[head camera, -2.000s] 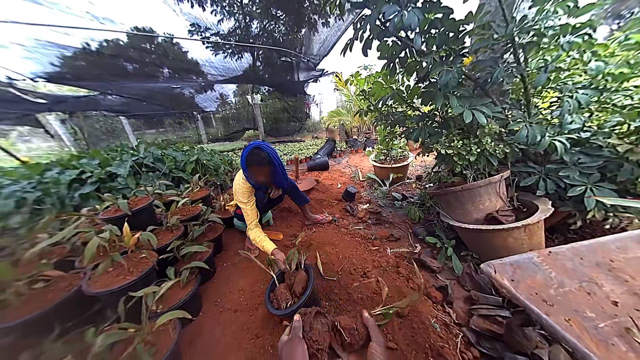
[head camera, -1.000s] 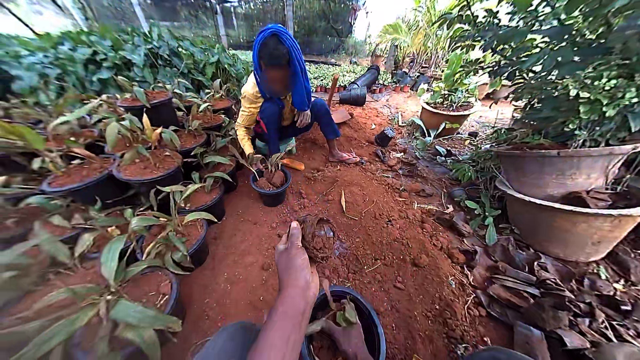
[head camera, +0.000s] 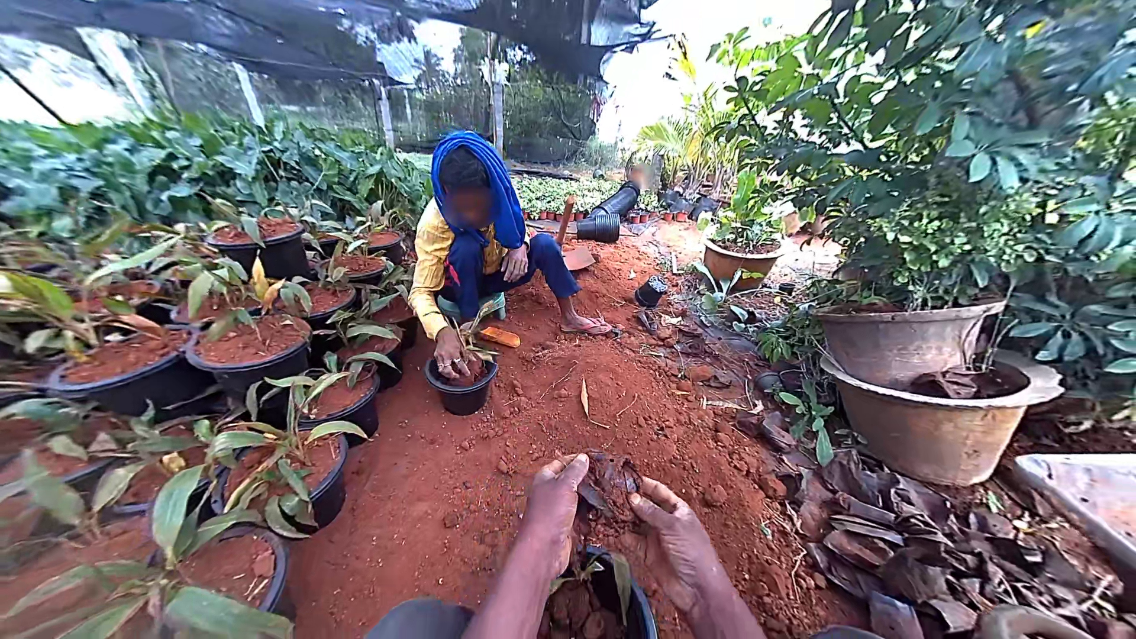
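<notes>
My left hand (head camera: 552, 501) and my right hand (head camera: 676, 532) grip a dark clump (head camera: 611, 488), which looks like a torn planter bag with soil, between their fingers. Right below them stands a black plastic pot (head camera: 632, 612) holding soil lumps and a small leafy plant. Ahead, a person in a blue head cloth and yellow top (head camera: 479, 240) squats with a hand in another black pot (head camera: 463, 390) that holds a young plant. Red soil (head camera: 550, 444) lies loose and heaped all around.
Several potted seedlings (head camera: 250, 342) crowd the left. Large clay-coloured pots (head camera: 941, 417) stand at right, above a heap of torn dark bags (head camera: 905, 541) and beside a pale metal tray or barrow edge (head camera: 1083, 497). A hoe (head camera: 577, 257) rests behind the person.
My right hand has come up from the pot in front of me to the clump that my left hand held one second ago. The view has tilted up.
</notes>
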